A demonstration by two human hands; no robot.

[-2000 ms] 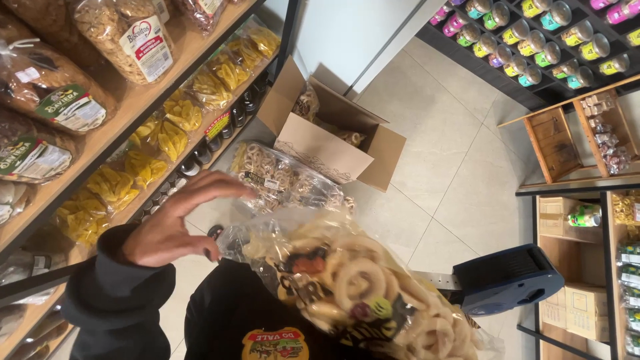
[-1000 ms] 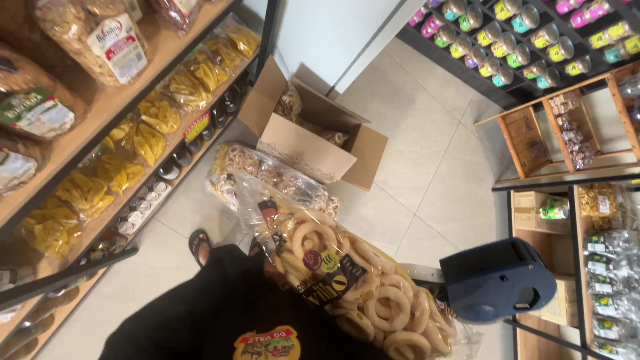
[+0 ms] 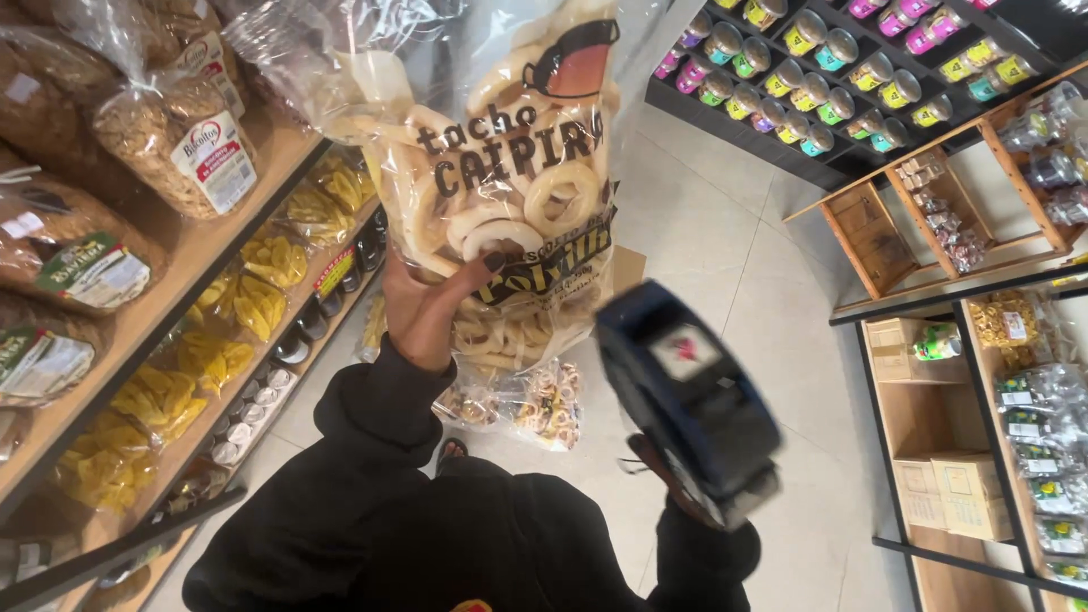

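My left hand (image 3: 438,310) grips a large clear plastic bag of ring-shaped biscuits (image 3: 544,195) from its lower left, thumb across the printed front; the other fingers are hidden behind it. The bag is upright at the top centre. In my right hand (image 3: 671,480) is a dark blue handheld label gun (image 3: 688,399), blurred, just right of the bag's lower edge. Its handle hides most of that hand. Below the large bag, another clear bag of small rings (image 3: 548,408) shows near the floor.
Shelves (image 3: 285,183) on the left hold bagged bread (image 3: 183,140) and packs of yellow chips (image 3: 255,297). Jars (image 3: 803,89) fill a dark rack at the upper right. A wooden crate shelf (image 3: 867,242) and shelving with cardboard boxes (image 3: 965,484) stand right. Tiled floor (image 3: 722,229) lies between.
The large biscuit bag has been raised and turned with its printed front towards me. My left hand, open and apart from the bag at first, now holds it. The label gun has tilted beside the bag.
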